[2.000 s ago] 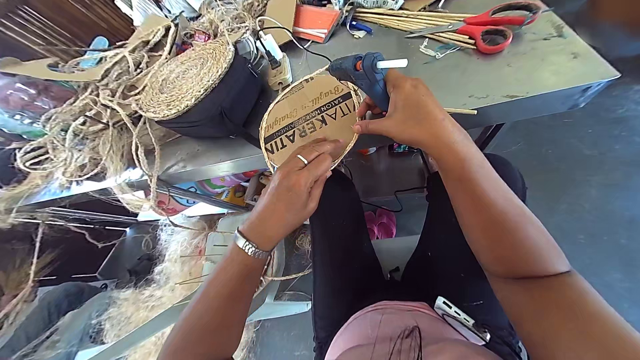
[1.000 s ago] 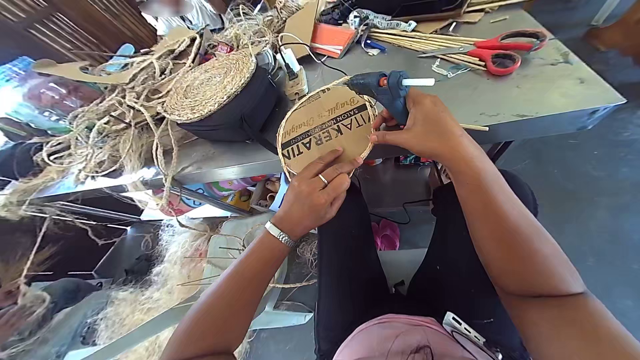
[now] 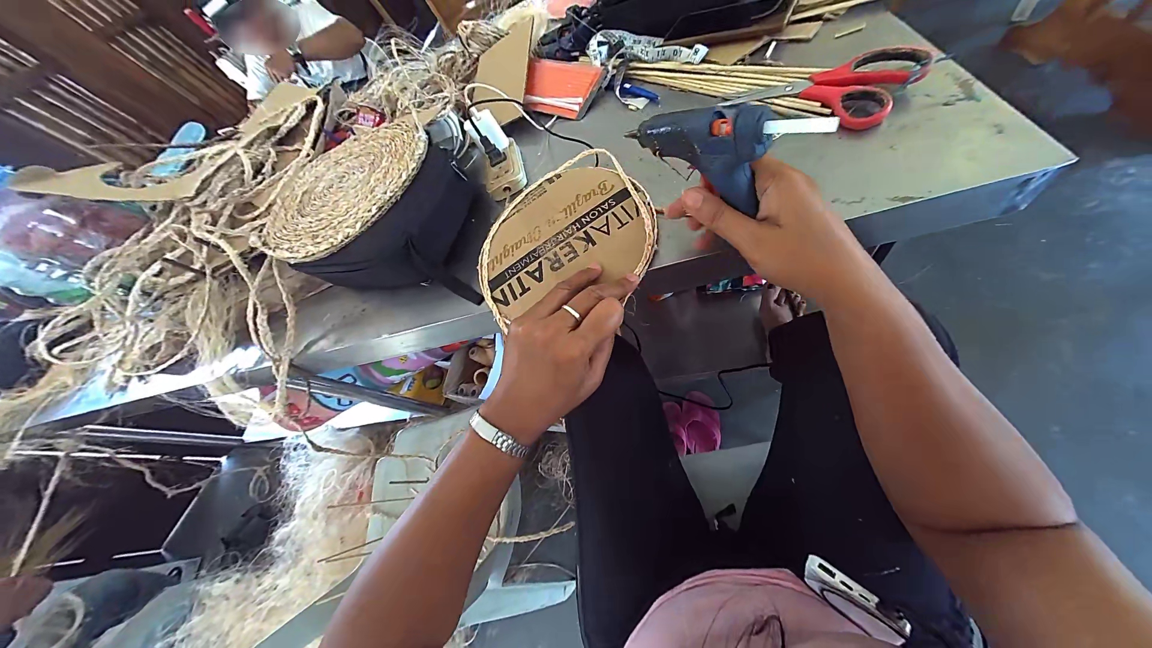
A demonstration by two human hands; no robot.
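Observation:
My left hand (image 3: 567, 337) holds the lower edge of a round cardboard disc (image 3: 585, 238), which bears printing. A braided natural-fibre cord (image 3: 490, 236) runs around the disc's rim, and a loop of it stands off at the top. My right hand (image 3: 765, 211) grips a blue hot glue gun (image 3: 706, 148) just right of the disc; its nozzle points left and a white glue stick (image 3: 803, 126) sticks out of its back. The nozzle is apart from the disc. A round black bag with a coiled-fibre face (image 3: 346, 189) lies to the left.
On the metal table (image 3: 954, 148) lie red-handled scissors (image 3: 864, 85), thin sticks (image 3: 693, 76), a measuring tape (image 3: 643, 49) and a power strip (image 3: 504, 166). Tangled fibre cords (image 3: 162, 261) hang over the left edge. A person (image 3: 306, 45) is across the table.
My right hand has drawn the glue gun away from the disc's edge, up and to the right. A loop of cord now stands off the rim at the top.

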